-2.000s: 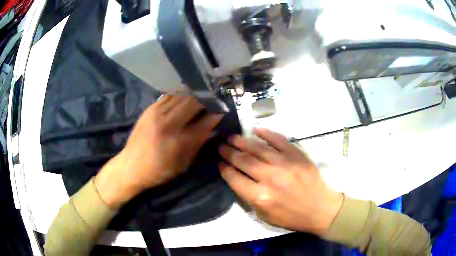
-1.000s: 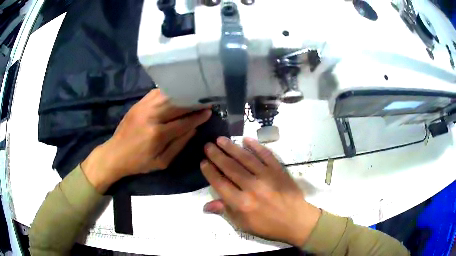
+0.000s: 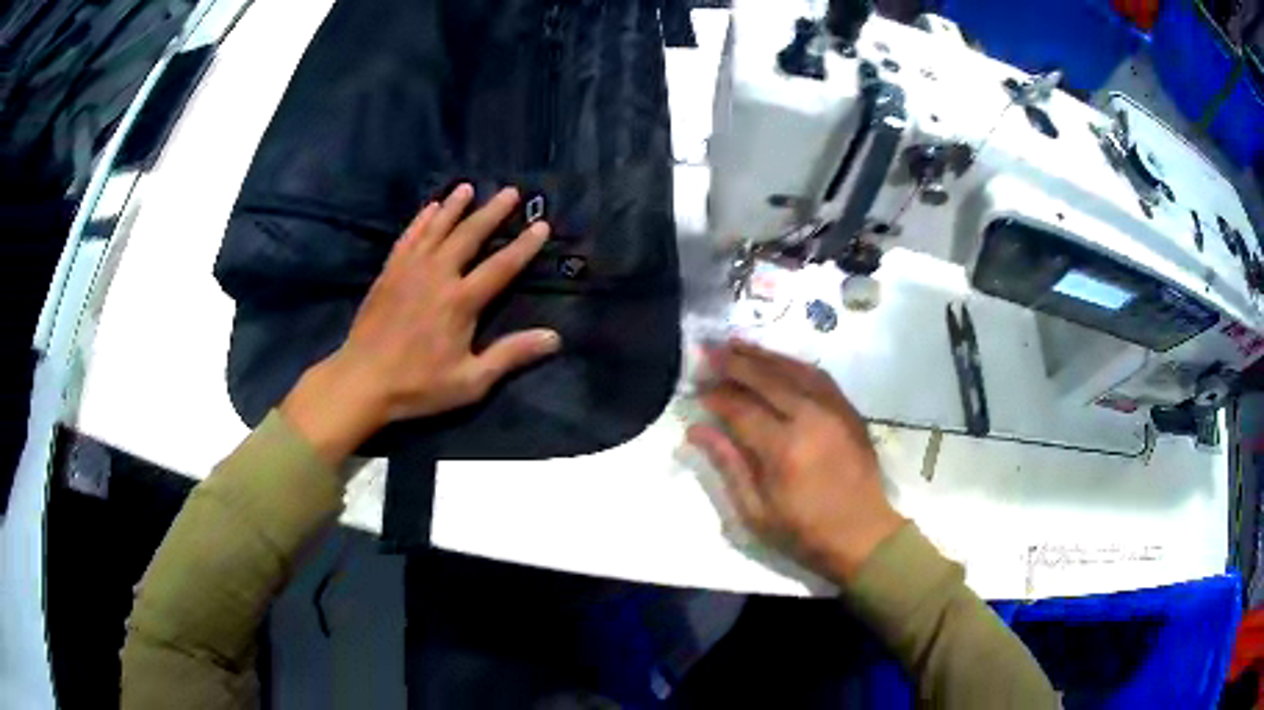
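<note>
A black bag panel [image 3: 582,375] with a rounded lower right corner lies flat on the white table, left of the sewing machine head [image 3: 783,153]. A zipper line and small pale marks show on it. A short black strap [image 3: 409,502] sticks out below its lower edge. My left hand [image 3: 437,319] lies on the panel with fingers spread, holding nothing. My right hand [image 3: 797,451] is right of the panel's corner, slightly blurred, fingers partly bent and apart, with nothing visible in it. The panel's right edge is clear of the presser foot [image 3: 749,271].
Dark thread snips [image 3: 966,368] lie on the machine bed. The machine's control panel [image 3: 1095,284] has a lit screen. A tan strip [image 3: 930,454] is on the white table [image 3: 610,534]. A blue bin [image 3: 1144,638] stands at the lower right.
The panel has moved out from under the machine head to its left and now lies flatter. My left hand has spread open on it. My right hand has moved away from the fabric.
</note>
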